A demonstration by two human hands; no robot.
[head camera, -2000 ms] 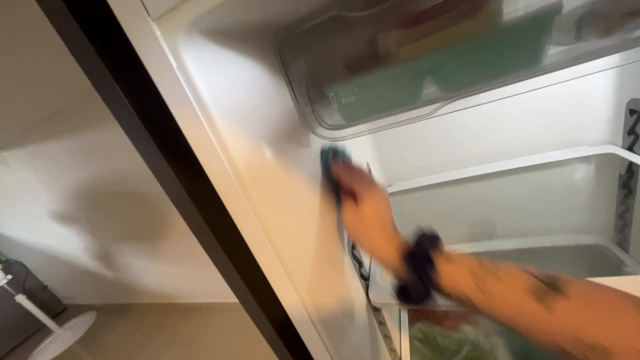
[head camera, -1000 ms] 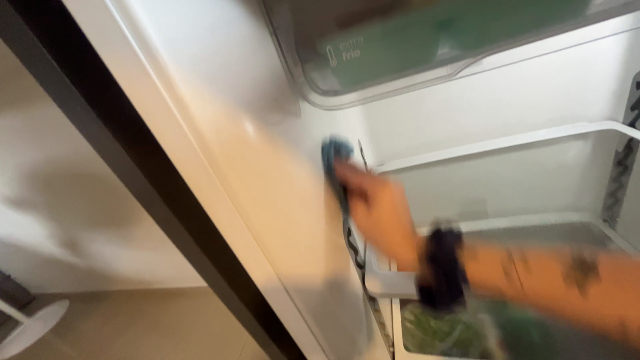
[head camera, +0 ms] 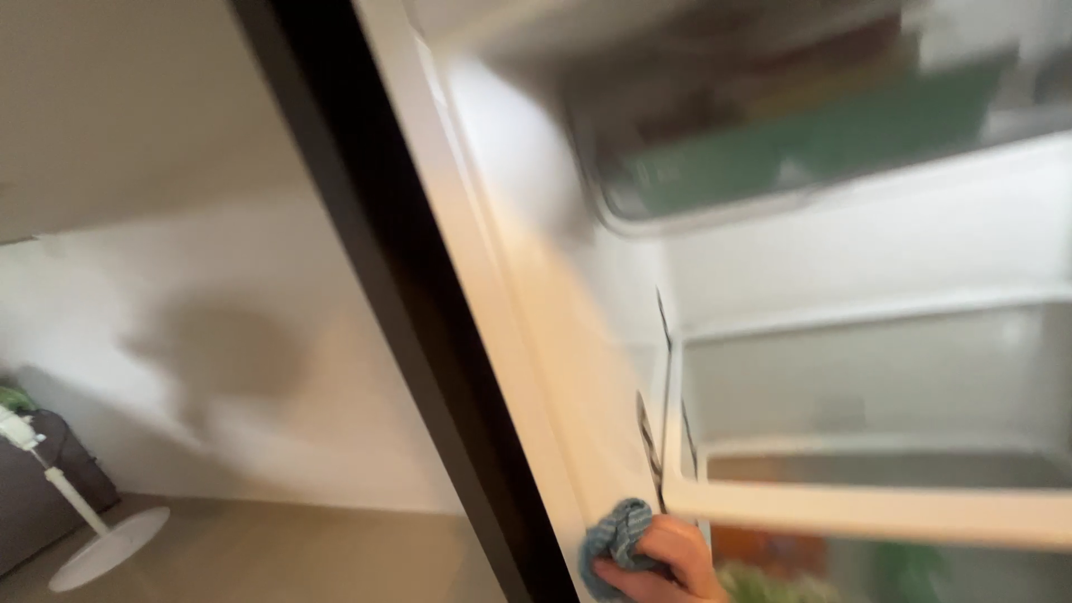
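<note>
My right hand, at the bottom edge of the view, holds a crumpled blue cloth between its fingers. The cloth lies against the lower part of the refrigerator's white inner side wall, just left of the front edge of a shelf. The wrist and forearm are out of the frame. My left hand is not in view.
Above hangs a clear refrigerator drawer with green and brown things inside, blurred. Leafy greens show below the shelf. A dark refrigerator edge runs diagonally. At the lower left, a white stand with a round base is on the floor.
My right hand and the cloth have moved down along the inner wall, from beneath the drawer to beside the lower shelf's front. The view has shifted too.
</note>
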